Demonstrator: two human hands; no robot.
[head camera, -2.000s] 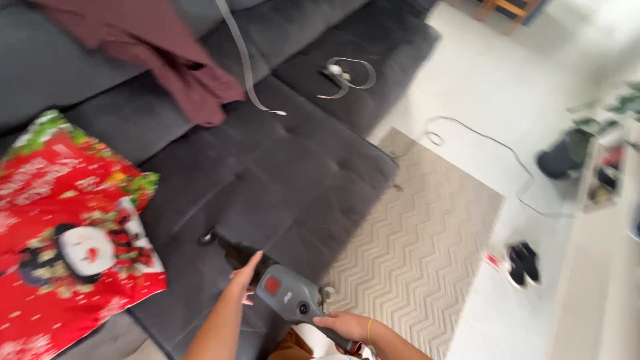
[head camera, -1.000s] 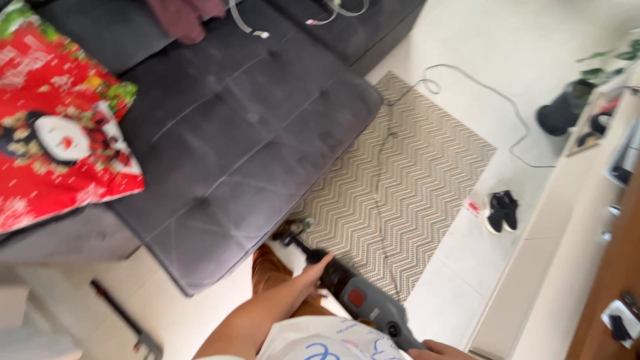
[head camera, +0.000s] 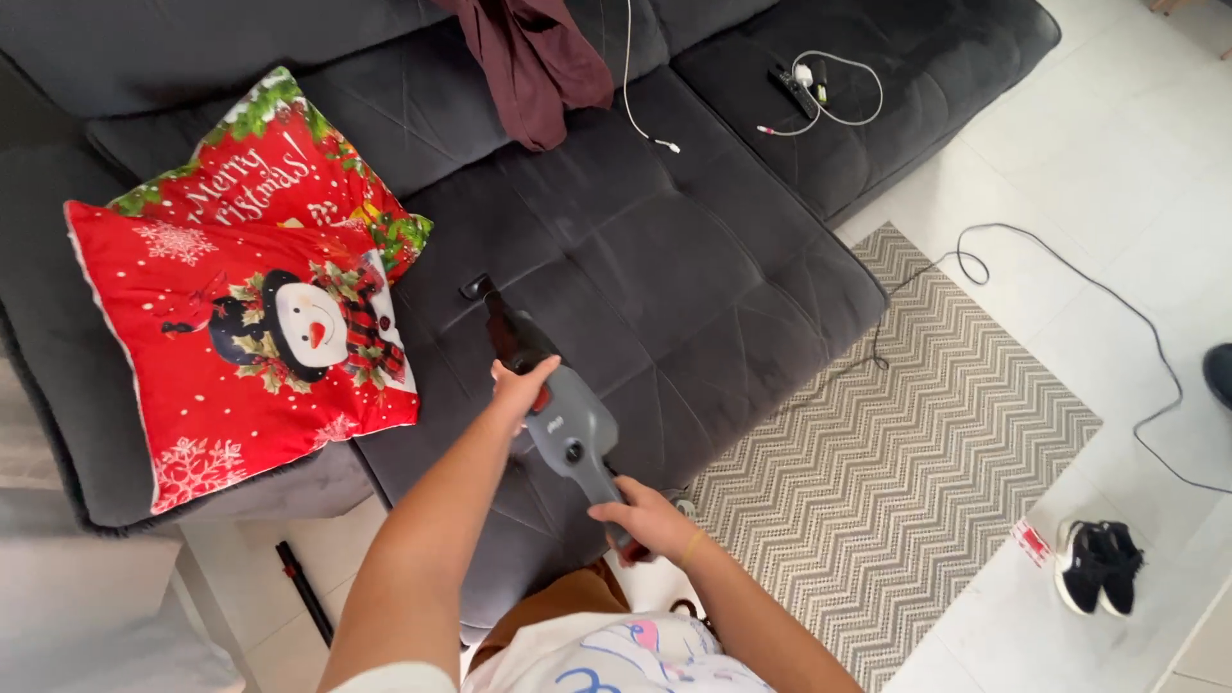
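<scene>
A grey and black handheld vacuum cleaner (head camera: 575, 423) lies between my two hands, over the dark grey tufted sofa (head camera: 654, 260). My left hand (head camera: 521, 390) grips its front part, near the dark dust chamber. My right hand (head camera: 647, 520) is closed around the rear handle. The small nozzle (head camera: 475, 287) at its front end is at the seat surface, to the right of the red snowman cushion (head camera: 289, 337); whether it touches the fabric, I cannot tell.
Behind the snowman cushion leans another red cushion (head camera: 279, 173). A maroon garment (head camera: 539, 77), white cables (head camera: 630, 87) and a remote control (head camera: 791, 91) lie on the sofa. A black cord (head camera: 1107, 284) crosses floor and zigzag rug (head camera: 895, 462). Black shoes (head camera: 1097, 568) and a black tube (head camera: 304, 592) are on the floor.
One second ago the vacuum's nozzle was beyond the sofa's front edge, near the rug; now it is over the seat beside the cushions. Both hands have moved with it. The view has shifted.
</scene>
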